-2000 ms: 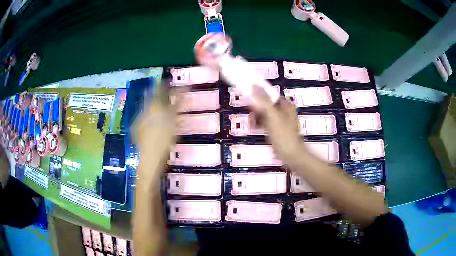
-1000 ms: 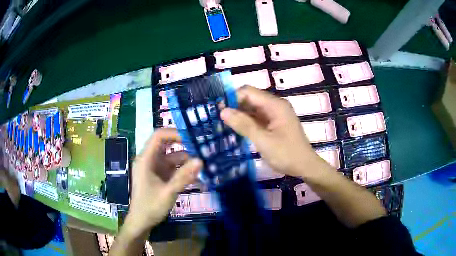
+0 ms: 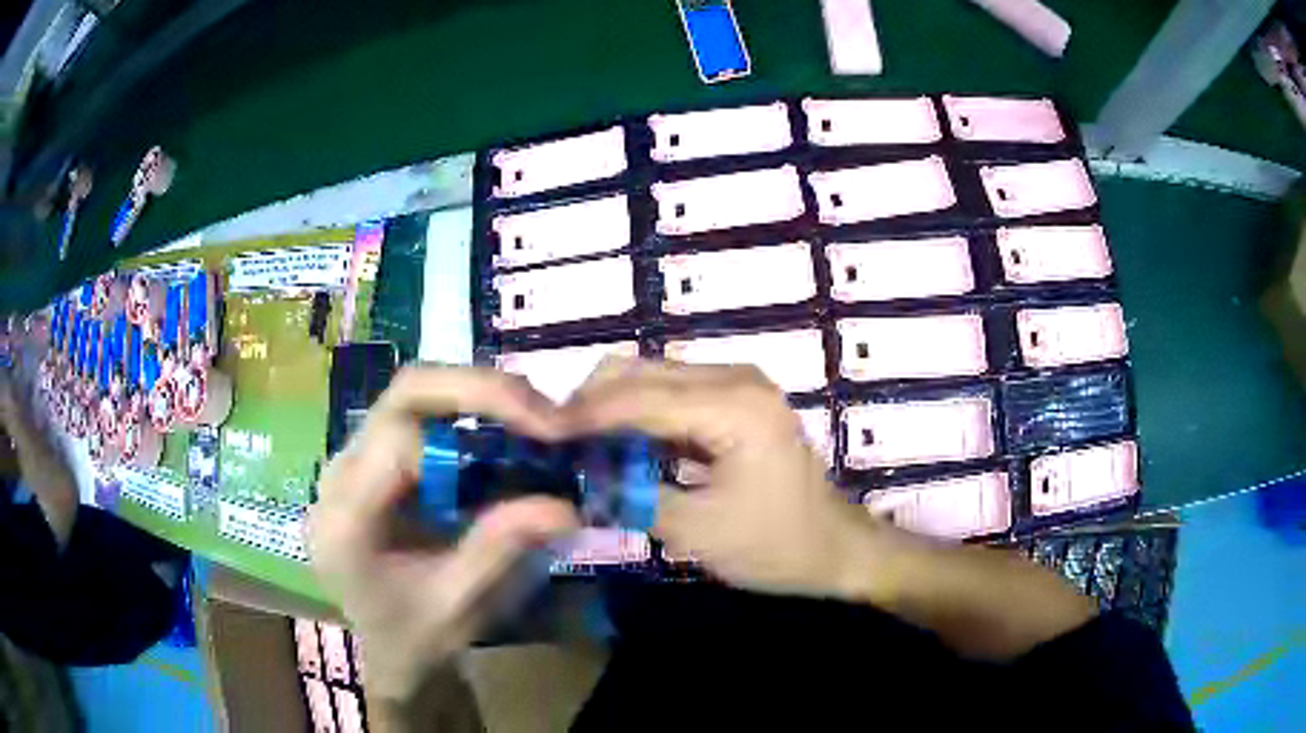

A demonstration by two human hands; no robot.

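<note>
My left hand (image 3: 430, 501) and my right hand (image 3: 716, 458) are close together at the centre, both gripping a blurred dark blue slotted plastic tray (image 3: 552, 476). Fingers hide much of it, and it shows blue at its left and right ends. Below and behind the hands lies the black blister tray (image 3: 1060, 408) with rows of pale-pink handle covers (image 3: 738, 275). One pocket at the right holds no cover. The hands hide some covers in the lower left rows.
Open fan units (image 3: 179, 387) lie grouped on a yellow-green mat (image 3: 258, 415) at left. A black glossy rectangle (image 3: 358, 390) lies beside my left hand. An open handle with blue inside (image 3: 712, 40) lies at the top. A carton (image 3: 244, 659) is below the bench edge; another person's arm (image 3: 43, 458) is at far left.
The blue slotted tray was upright and long between my hands; now it looks much shorter and lies across them. My hands have come together. The view has shifted, moving the bench items slightly right.
</note>
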